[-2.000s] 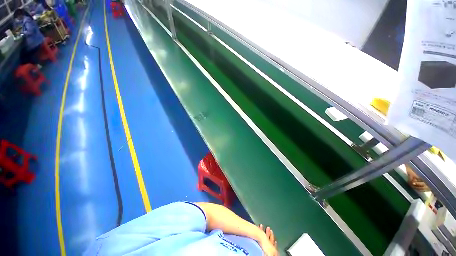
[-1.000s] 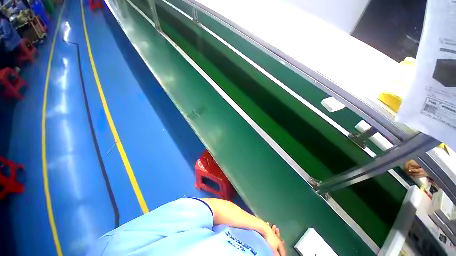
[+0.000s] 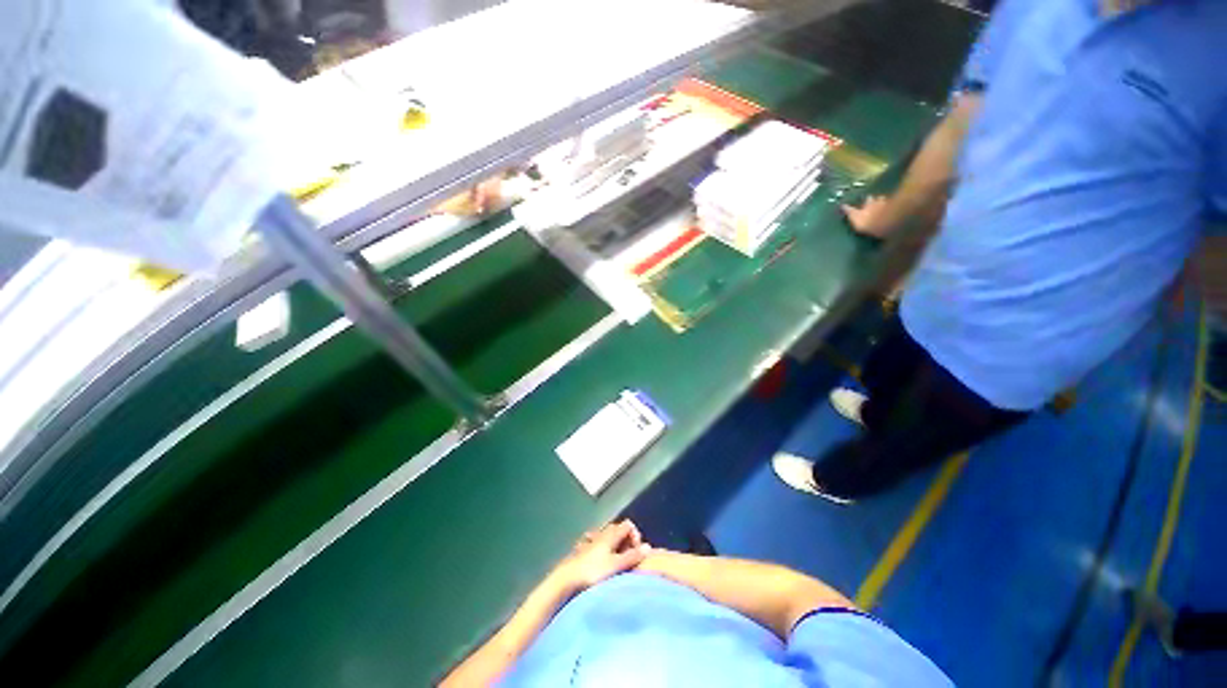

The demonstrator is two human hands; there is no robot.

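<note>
A white product box with a blue end and small print lies flat on the green bench, just beyond my hands. My left hand and my right hand are together at the bench's near edge, in front of my body. They touch each other and are apart from the box. No object shows in them, but their overlapping fingers are too small and blurred to read.
A standing person in a blue shirt is at the right, a hand near the bench. White boxes are stacked on the taped green mat. The conveyor and a metal strut are left. A hanging sheet is upper left.
The view has swung to the right, bringing in the stacked boxes and standing person. Both my hands now show together. The nearby box now shows whole instead of cut off by the lower edge.
</note>
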